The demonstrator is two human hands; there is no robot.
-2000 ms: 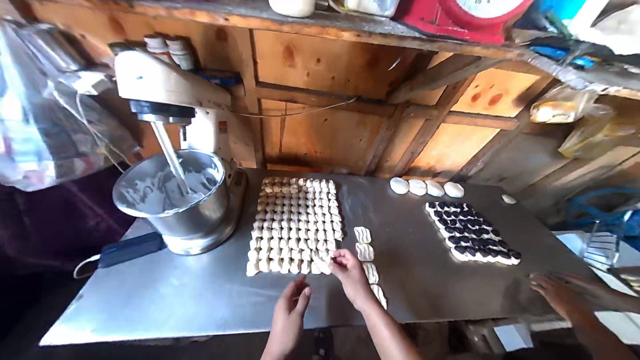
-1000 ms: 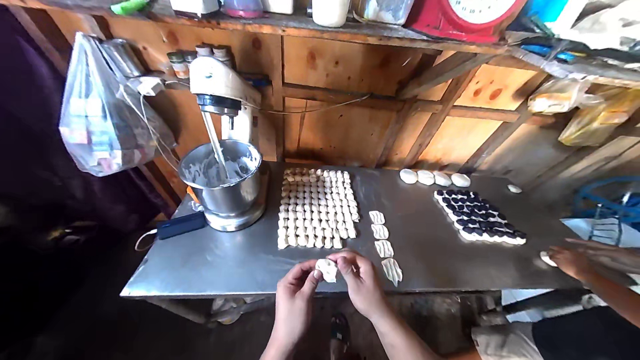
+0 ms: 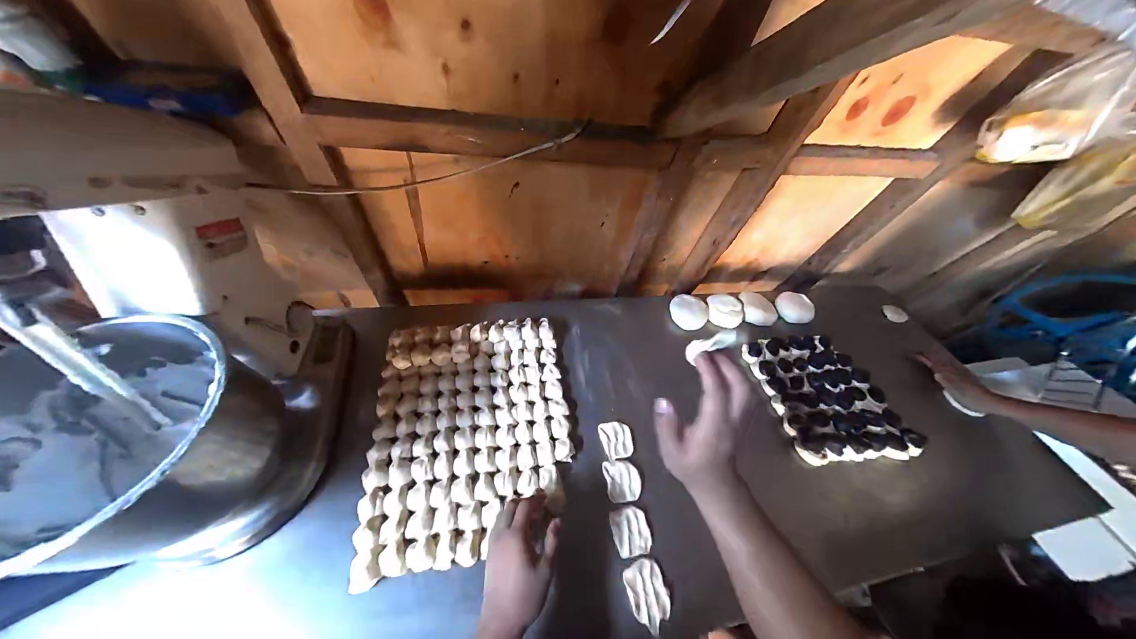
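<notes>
Rows of small pale dough pieces (image 3: 470,444) form a block on the metal table. My left hand (image 3: 519,559) touches the block's lower right corner, fingers curled; whether it grips a piece is hidden. My right hand (image 3: 706,426) reaches up the table, a blurred white dough piece (image 3: 710,346) at its fingertips; whether the fingers hold it I cannot tell. Flattened, ridged dough pieces (image 3: 630,531) lie in a column between my hands. Round dough pieces (image 3: 688,312) sit in a row near the wall. Right of my right hand is a block of pale pieces with dark filling (image 3: 830,395).
A stand mixer's metal bowl (image 3: 257,444) with white residue stands at the left. Another person's hand (image 3: 954,377) rests at the table's right edge, near a small dough disc (image 3: 895,313). Plastic bags (image 3: 1056,115) hang at the upper right.
My hands, together on a small dough piece at the front edge one second ago, are apart. The left is at the block's corner; the right has moved up toward the round pieces. The view is closer.
</notes>
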